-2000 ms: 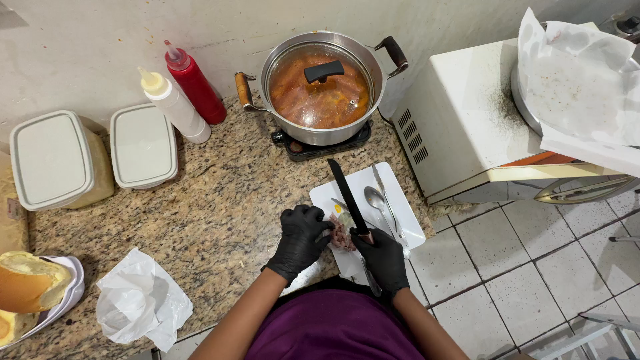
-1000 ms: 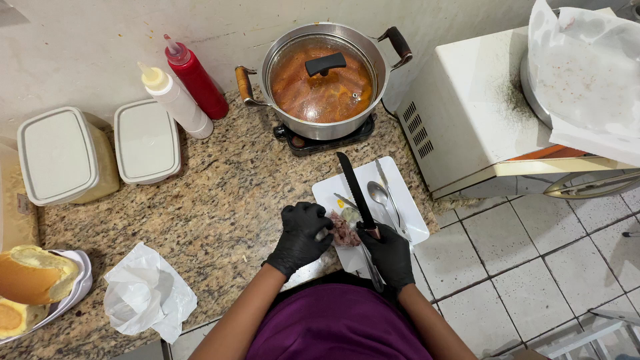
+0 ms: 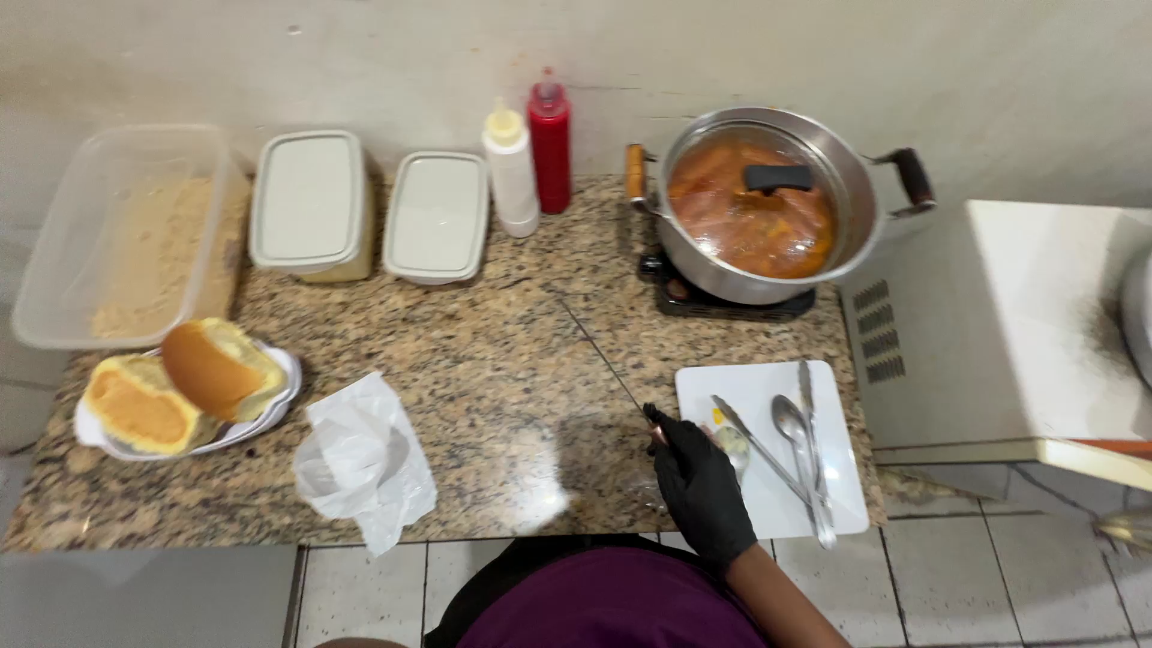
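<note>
My right hand (image 3: 702, 486), in a black glove, is closed around the handle of a knife (image 3: 601, 355). The long thin blade points up and left over the granite counter. Just right of the hand lies a white square plate (image 3: 765, 382) bearing a spoon (image 3: 792, 421), tongs or similar metal utensils (image 3: 765, 450) and another spoon head with pale residue (image 3: 733, 448), partly behind the glove. My left hand is out of view; only a sliver of skin shows at the bottom edge. Split bread (image 3: 216, 373) rests in a white dish (image 3: 286, 396) at the left.
A lidded pot (image 3: 756, 216) of red-orange food sits on a black burner (image 3: 733, 301). Along the wall stand a white bottle (image 3: 511, 175), a red bottle (image 3: 551, 148), two lidded containers (image 3: 436, 216) and a larger clear bin (image 3: 126, 234). Crumpled translucent paper (image 3: 364, 463) lies near the front edge.
My left hand has gone from beside the plate out of view. The knife in my right hand has swung to point left, off the plate. The view has shifted left.
</note>
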